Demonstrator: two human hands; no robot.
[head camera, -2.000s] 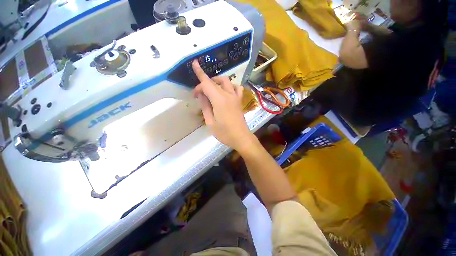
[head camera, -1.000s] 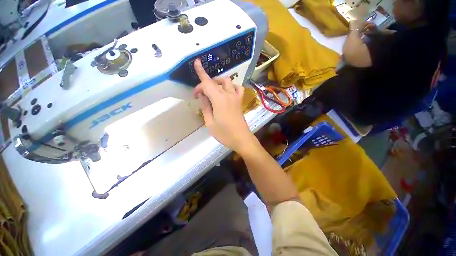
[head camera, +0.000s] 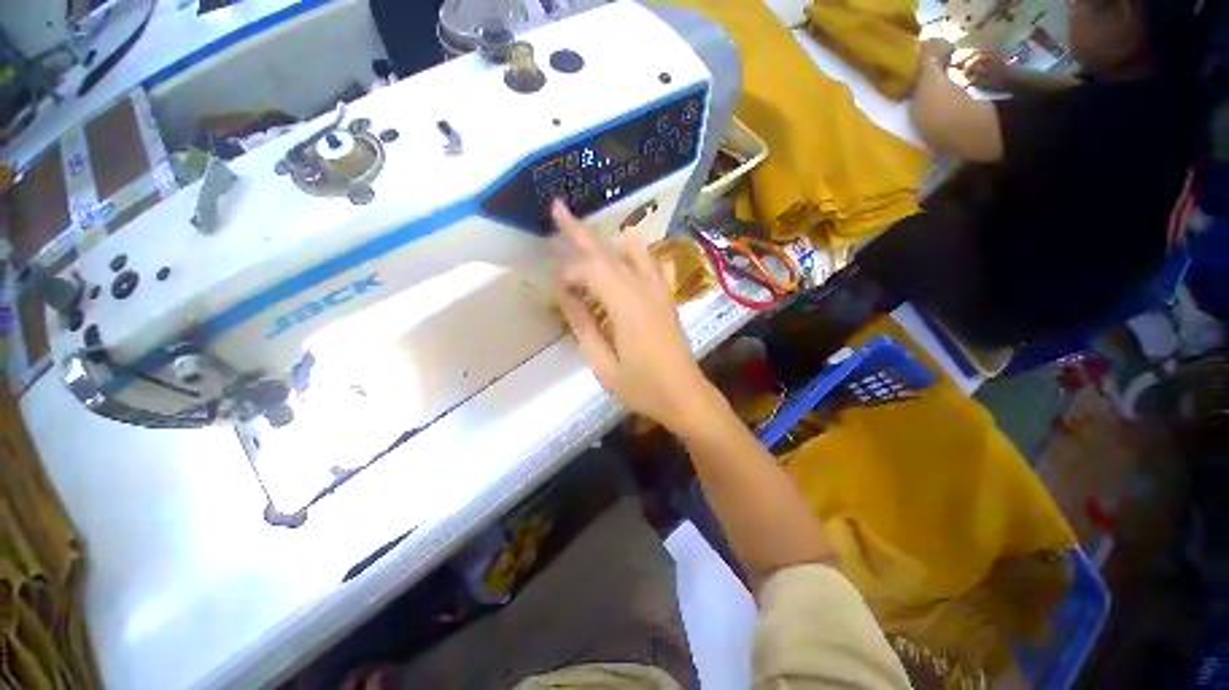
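Note:
The white sewing machine (head camera: 445, 229) with a blue stripe and "JACK" lettering stands in front of me. Its dark control panel (head camera: 634, 159) with lit digits is at the right end of the head. My right hand (head camera: 627, 317) is empty, with the index finger extended at the panel's lower left edge; I cannot tell if it touches. The fingers are slightly blurred. The presser foot area (head camera: 263, 404) is at the left end, with no cloth under it. My left hand is not clearly in view.
Mustard cloth hangs at the left table edge (head camera: 34, 566). Scissors with red-orange handles (head camera: 755, 274) lie at the right table edge. A blue crate (head camera: 1089, 607) holds mustard cloth (head camera: 943, 492). Another person (head camera: 1078, 202) sits at upper right beside mustard panels (head camera: 809, 135). A white sheet (head camera: 712, 600) is by my lap.
My right index finger has come down from the panel's buttons to its lower left edge. The digits on the panel have changed. The view has shifted slightly.

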